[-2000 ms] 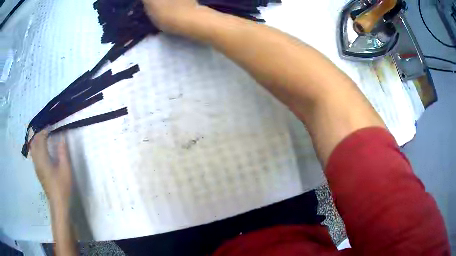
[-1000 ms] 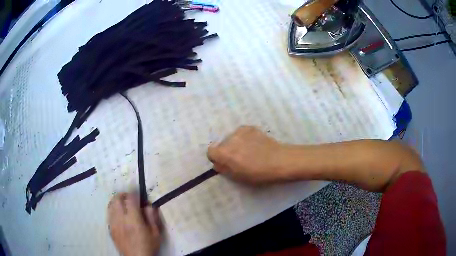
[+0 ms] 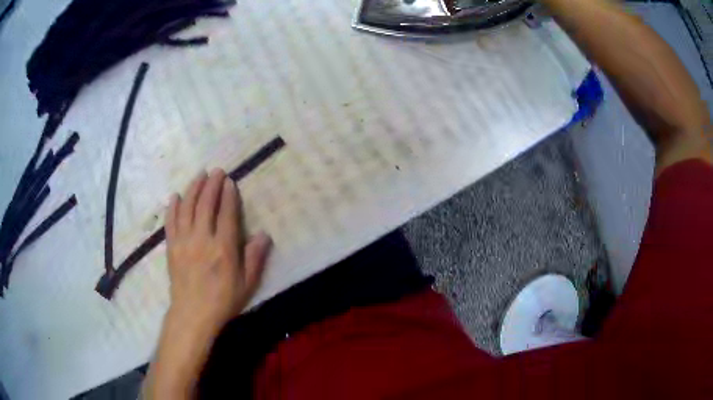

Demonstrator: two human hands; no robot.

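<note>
A dark fabric strip pair (image 3: pixel 116 180) lies as a V on the white table cover, its thicker corner at lower left. My left hand (image 3: pixel 207 242) lies palm down across the lower arm of the V, pressing it to the table. The fingers point away from me and the thumb is spread. The strip's end shows beyond the fingers. The steam iron (image 3: pixel 438 17) is cut off by the top edge; its metal body and pale soleplate edge show, pointed end to the left. My right forearm reaches up beside the iron. My right hand is beyond the picture's top edge.
A large pile of dark strips (image 3: pixel 102 43) lies at upper left. A smaller bundle (image 3: pixel 30 191) is at the left edge. The table's blue edge (image 3: pixel 588 98) shows at right. Below are speckled floor, a white disc-like base (image 3: pixel 539 312) and dark cloth at my lap.
The view has shifted, so the piles and iron sit higher and further left. My right hand has let go of the strip and moved up out of view. My left hand has moved from the corner onto one arm.
</note>
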